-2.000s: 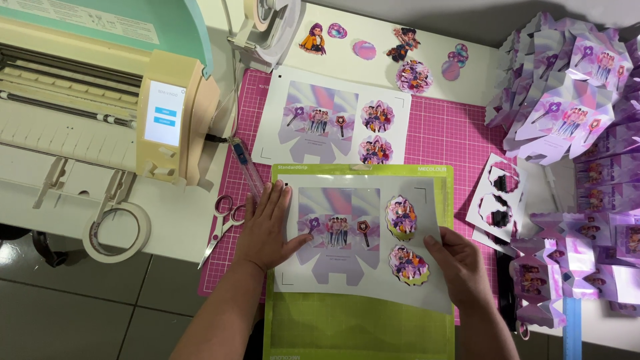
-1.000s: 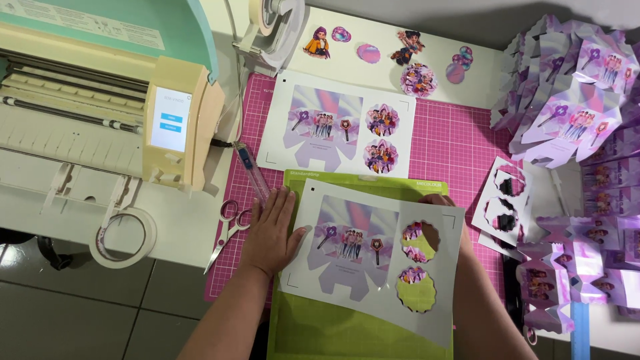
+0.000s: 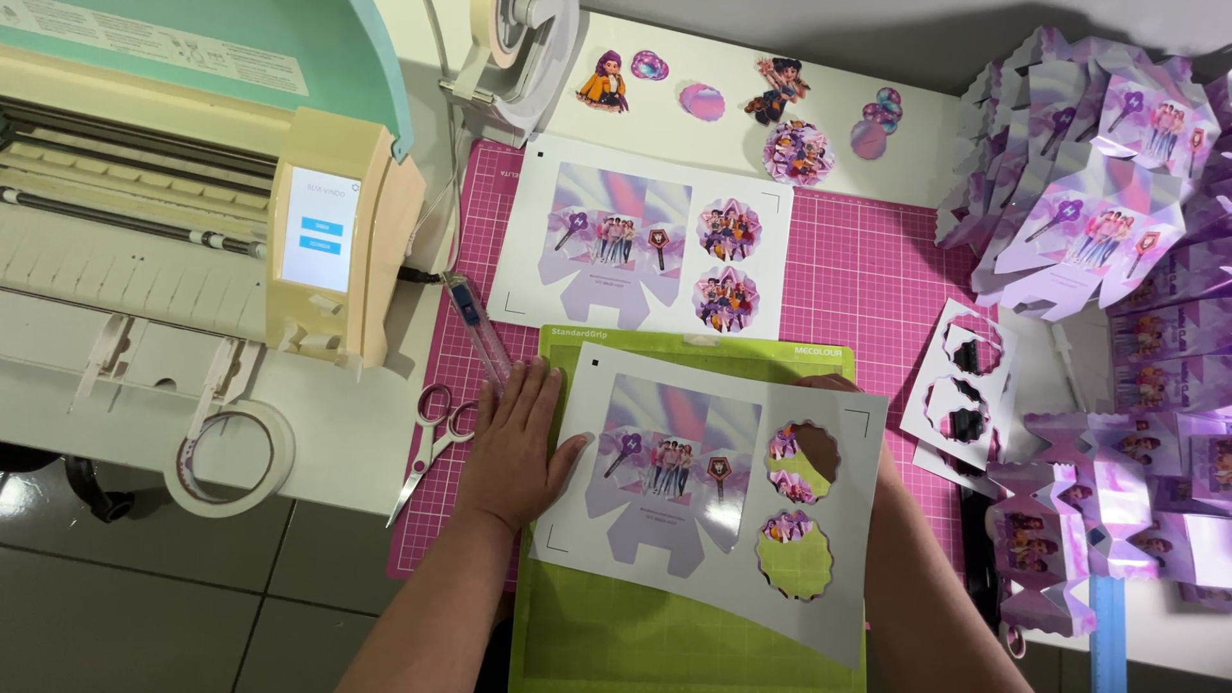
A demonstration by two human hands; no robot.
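Observation:
A printed sheet [image 3: 664, 568] with a box outline and two scalloped round holes lies tilted over a green cutting mat [image 3: 616, 635], its right side raised. Through the holes show green mat, bits of printed paper and some of my right arm. My left hand [image 3: 520, 443] rests flat at the mat's left edge, fingers apart, thumb by the sheet's edge. My right hand [image 3: 828, 383] is mostly hidden beneath the sheet's right side; what its fingers hold cannot be seen. Another printed sheet [image 3: 520, 260] with two round designs lies behind the green mat.
A cutting machine [image 3: 337, 144] stands at left. Scissors [image 3: 428, 443], a craft knife [image 3: 476, 327] and a tape roll [image 3: 279, 448] lie beside the pink cutting mat [image 3: 847, 279]. Purple paper boxes [image 3: 1088, 231] crowd the right. Cut-out sheets [image 3: 919, 385] and character cut-outs [image 3: 797, 152] lie around.
Two seconds ago the sheet's round designs were in place; now both are open holes. My right hand has moved from the sheet's right edge to beneath it. My left hand stays at the mat's left edge.

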